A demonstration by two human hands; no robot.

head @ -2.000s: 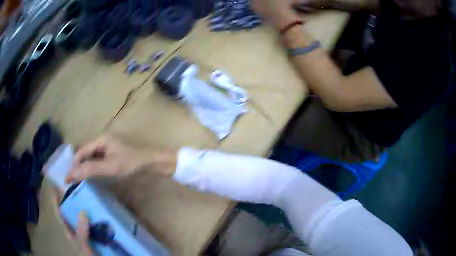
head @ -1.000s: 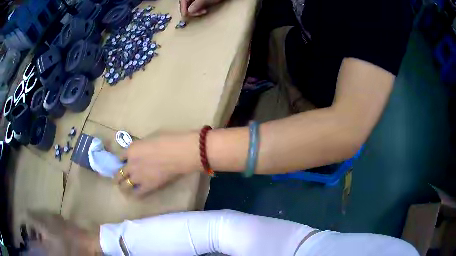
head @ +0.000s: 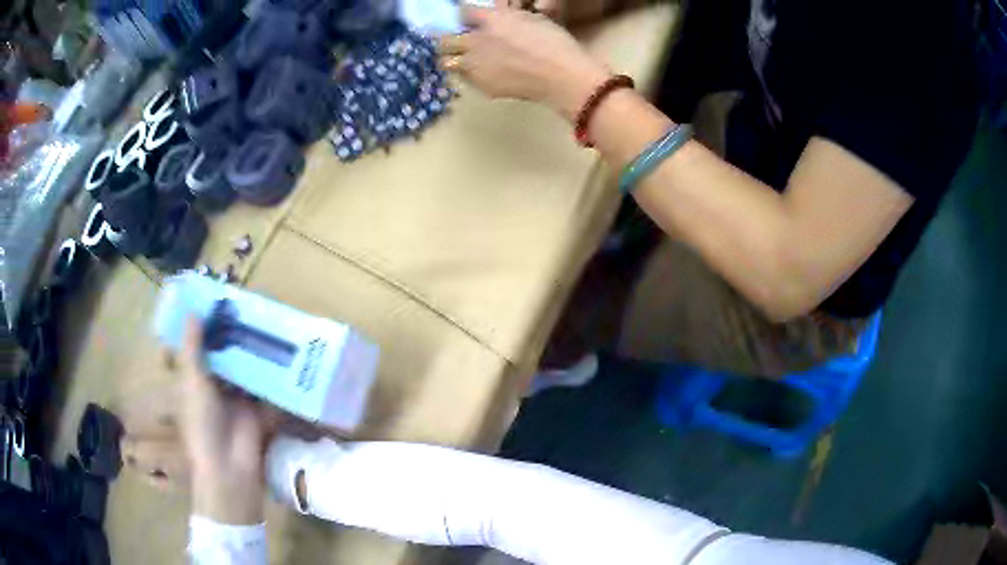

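A light-blue and white retail box (head: 276,348) with a fan picture and print on its front lies tilted over the brown table covering. My left hand (head: 221,425) holds it from its near side, with the thumb or a finger up against the front. My right arm, in a white sleeve, crosses behind my left wrist. My right hand (head: 157,455) is partly hidden by my left hand and lies beside a dark fan head housing (head: 99,439). It is blurred, and its grip does not show clearly.
A person in black on the right holds a white-wrapped item (head: 433,16) at the top edge. Small dark parts (head: 392,94) lie in a heap, beside dark housings (head: 265,166) and white ring trims (head: 130,144). A blue stool (head: 773,403) stands at right.
The box, out of view a second ago, is now raised over the table in my left hand. The sleeved fan and cable have left their spot, and the other person's hand has moved back to the top.
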